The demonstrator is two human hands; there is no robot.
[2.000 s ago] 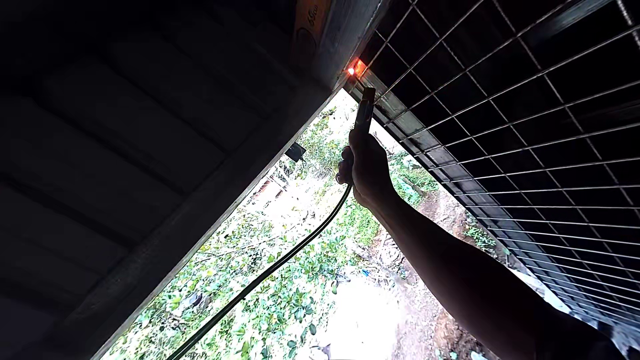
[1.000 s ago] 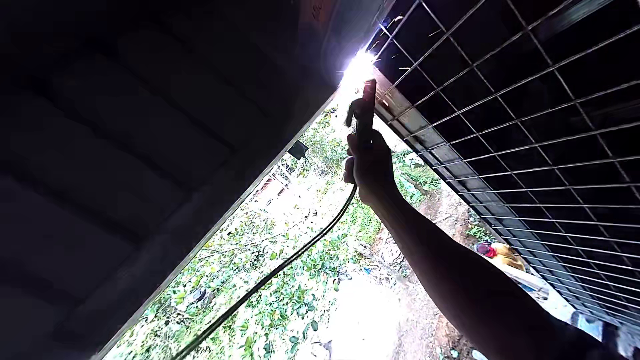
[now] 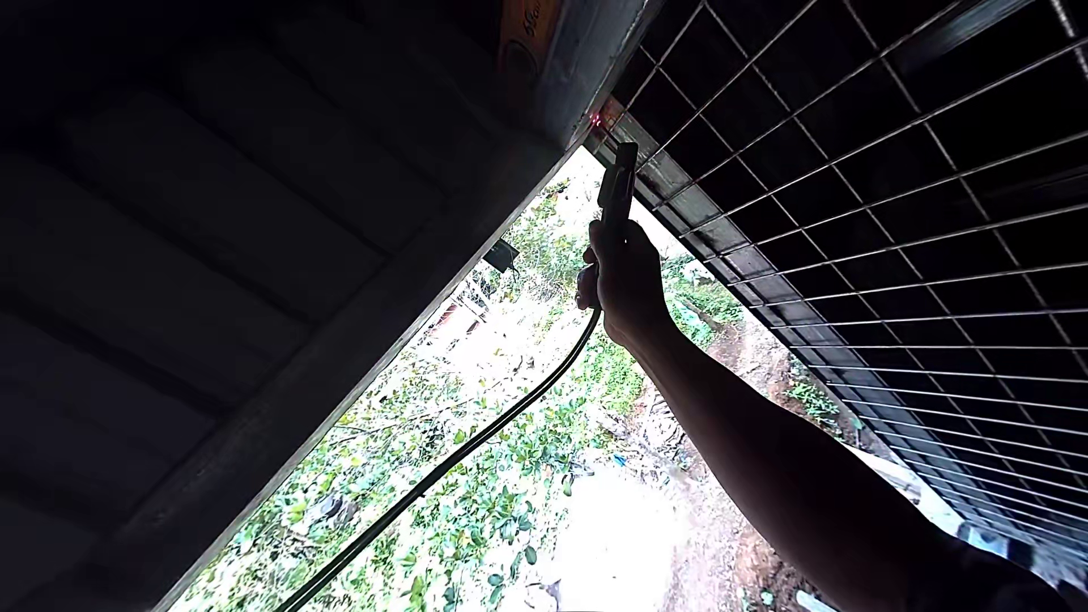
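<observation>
My right hand [image 3: 627,276], dark against the bright background, is closed around a welding electrode holder [image 3: 619,183] that points upward. A black cable [image 3: 476,440] runs from the holder's lower end down to the lower left. Above the holder's head, a small red-hot spot [image 3: 597,120] glows where a metal beam [image 3: 586,72] meets the frame of a wire mesh panel [image 3: 697,204]. A short stub of electrode seems to reach toward that spot; whether it touches cannot be told. My left hand is out of view.
Dark boards [image 3: 255,187] with a long edge beam [image 3: 331,365] fill the left side. The wire mesh [image 3: 850,170] spans the right. A small dark box [image 3: 501,255] sticks out from the beam's edge. Far below lie green plants [image 3: 501,493] and bare soil [image 3: 722,544].
The bright white welding arc of one second ago is gone, leaving a dim red glow. A person in yellow and red, visible below the mesh then, is no longer seen.
</observation>
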